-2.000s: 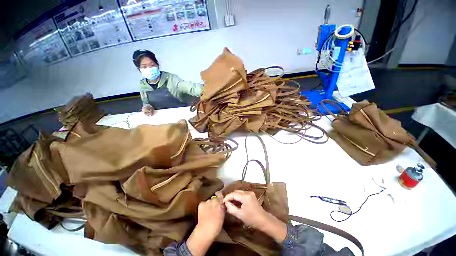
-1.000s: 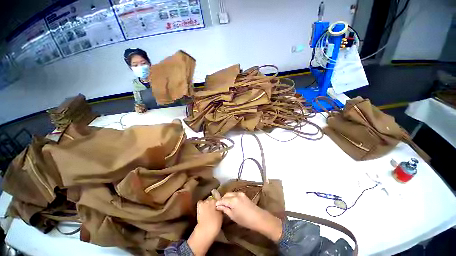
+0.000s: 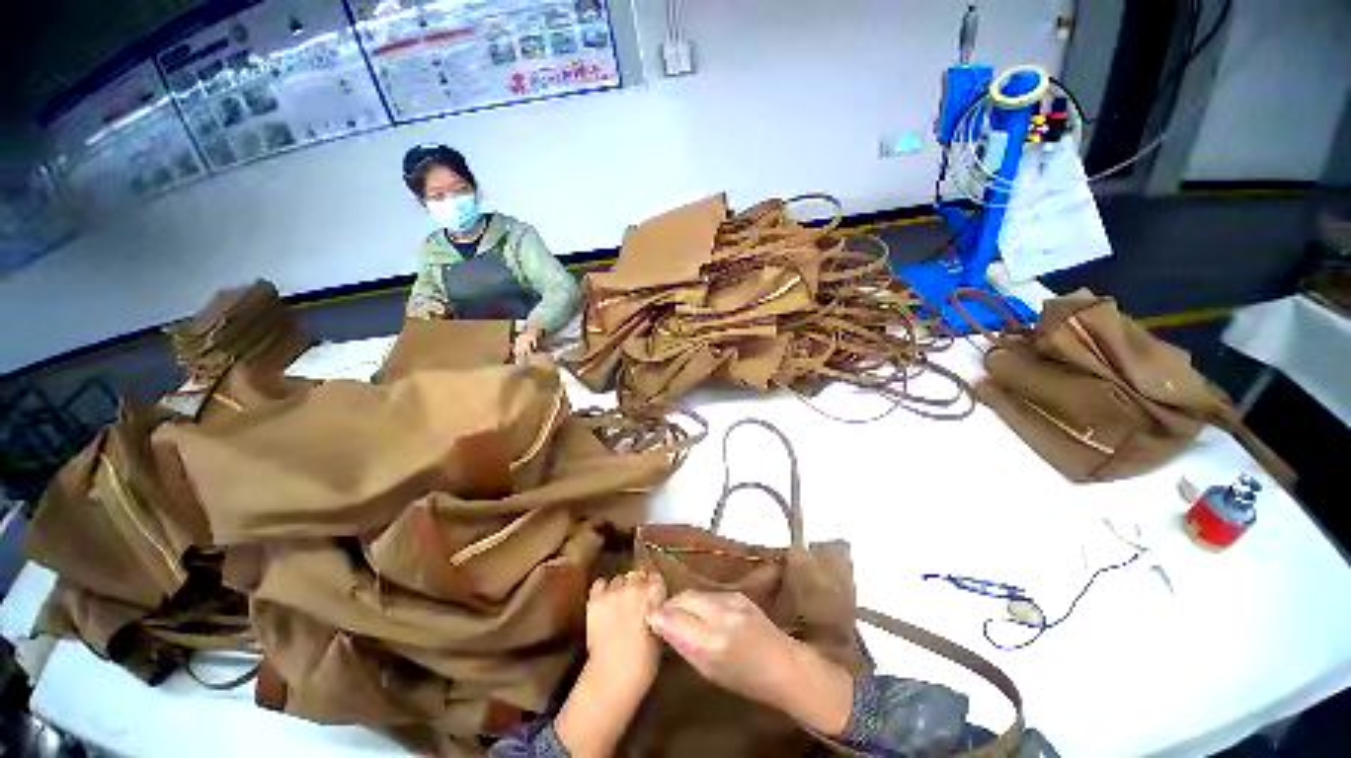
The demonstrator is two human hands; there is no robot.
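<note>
A brown tote bag (image 3: 822, 585) lies in front of me at the table's near edge, its opening edge and a looped handle pointing away. My left hand (image 3: 625, 619) and my right hand (image 3: 722, 634) meet over the bag's left side, fingers pinched close together. Both hands are bare. The fingers hide what they pinch; it looks like a bit of the bag's edge. A large heap of brown bags (image 3: 356, 459) lies directly left of my hands.
A person (image 3: 482, 267) sits across the table with a flat brown piece (image 3: 449, 348). Another bag heap (image 3: 711, 304) is at the far middle, one bag (image 3: 1096, 388) at right. A slim dark tool (image 3: 971, 587) with cord and a red-labelled bottle (image 3: 1222, 512) lie right. A blue stand (image 3: 996, 193) is behind.
The bag in front of me shows more of its opening, and its handle loop has shifted. My hands stay together. The person opposite has lowered the raised brown piece onto the table.
</note>
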